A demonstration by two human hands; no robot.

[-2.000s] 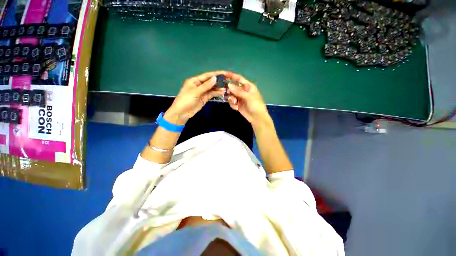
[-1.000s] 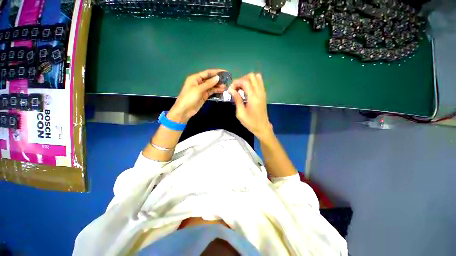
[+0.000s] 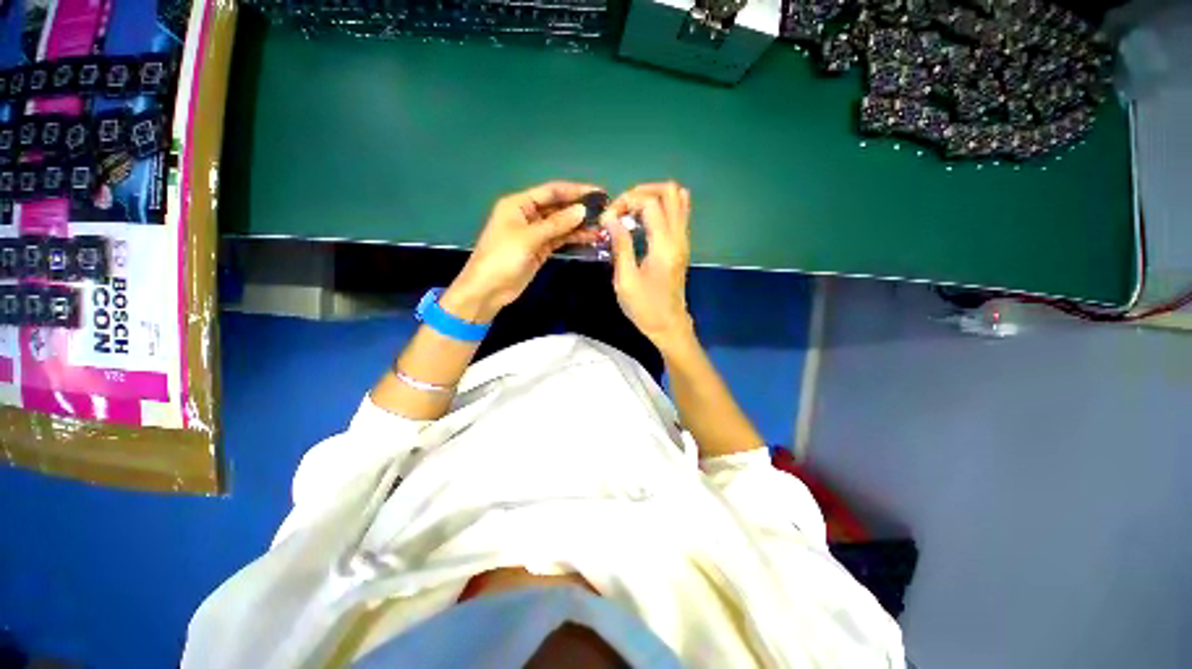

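My left hand (image 3: 516, 246), with a blue wristband (image 3: 450, 318), holds a small dark housing (image 3: 594, 207) between thumb and fingertips at the near edge of the green bench. My right hand (image 3: 654, 261) is bent close beside it, fingertips pinched near the housing. A small whitish, shiny bit (image 3: 629, 224) shows at the right fingertips; what it is cannot be told. A bright patch lies at the bench edge just below the fingers, partly hidden by them.
The screw feeder (image 3: 680, 46) stands at the bench's far side. Piled modules (image 3: 974, 85) lie right of it, ribbed blister trays (image 3: 445, 16) left. A printed carton (image 3: 137, 294) at left bears module strips (image 3: 79, 135). A red-lit item with cables hangs by the right bench edge.
The right hand moved from touching the housing to slightly apart, then closer in again. The left hand still holds the housing, which has tilted. The view shifted slightly.
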